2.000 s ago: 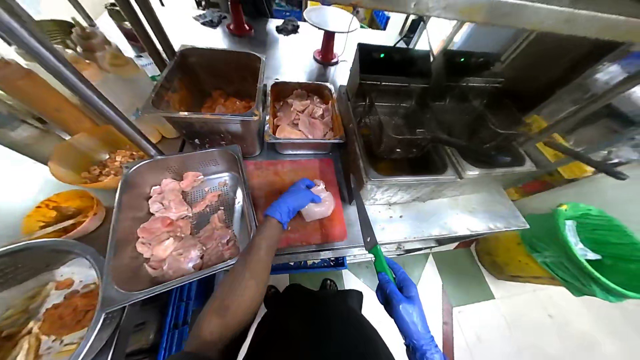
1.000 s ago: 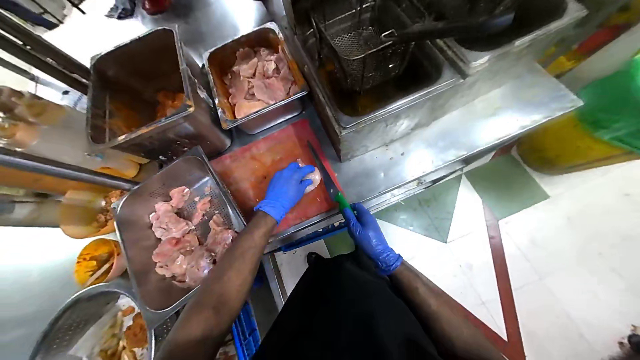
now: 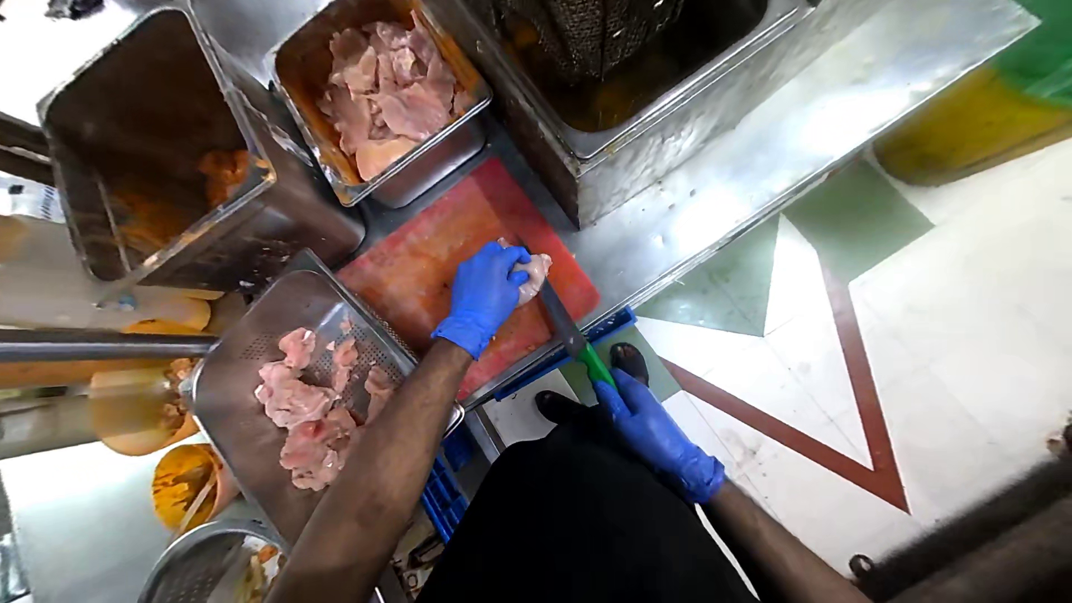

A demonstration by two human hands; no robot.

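Note:
On a red cutting board (image 3: 402, 260), my blue-gloved left hand (image 3: 486, 293) presses a piece of raw chicken (image 3: 533, 276) with its fingertips. My gloved right hand (image 3: 657, 431) grips the green handle of a long knife (image 3: 563, 322), whose blade lies against the chicken's right side; the tip is partly hidden. Left of the board, a perforated steel pan (image 3: 243, 402) holds pieces of raw chicken (image 3: 301, 402). Beyond the board stands a steel container (image 3: 427, 163) filled with thin slices of raw chicken (image 3: 389, 84).
A deep steel container (image 3: 293, 218) with some orange-coated food stands at the upper left. A deep fryer (image 3: 578, 159) with a dark basket is at the top right. Orange-stained tubs (image 3: 188, 486) and a steel colander (image 3: 180, 553) sit at the lower left. The steel counter edge (image 3: 712, 268) runs diagonally.
The knife, held beside the board's edge two seconds ago, has come over the board to the chicken. My left hand stays on the chicken. The view has turned and moved closer.

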